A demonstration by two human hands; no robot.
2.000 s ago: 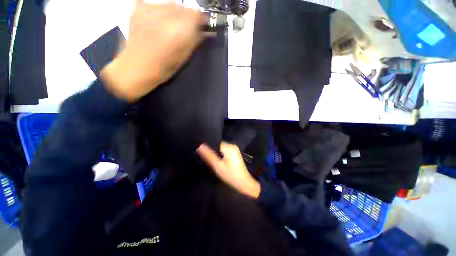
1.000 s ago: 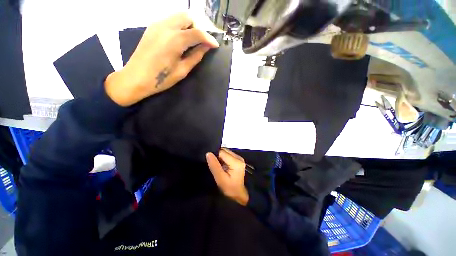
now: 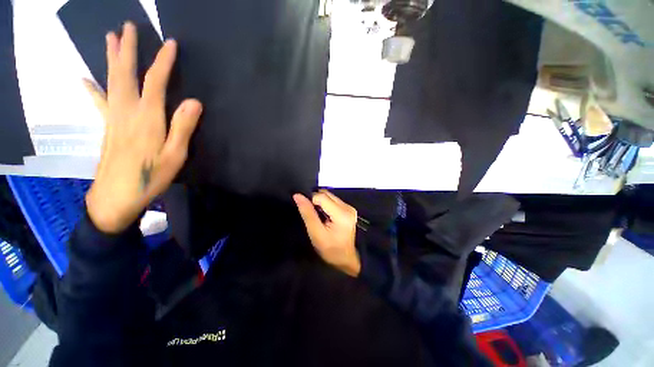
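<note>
A large black cut panel (image 3: 251, 100) lies on the white table, its lower end hanging over the front edge. Its straight right edge runs up to the machine foot at the top, which is mostly cut off. My left hand (image 3: 140, 129) is spread with fingers apart at the panel's left side, its fingers over a small black piece (image 3: 86, 29). My right hand (image 3: 333, 229) pinches the panel's right edge at the table's front edge; a thin metal tool, partly hidden, sticks out of this hand.
A black stack with a pointed tail (image 3: 459, 79) lies right of the panel under the sewing machine (image 3: 609, 43). Snips and small tools (image 3: 602, 147) lie at the right. Blue crates (image 3: 502, 290) stand below the table. Another black strip (image 3: 13, 93) lies far left.
My left hand has left the spot by the machine foot, moved down and left, and opened. My right hand stays at the panel's lower right edge. The view has shifted, with less of the machine showing.
</note>
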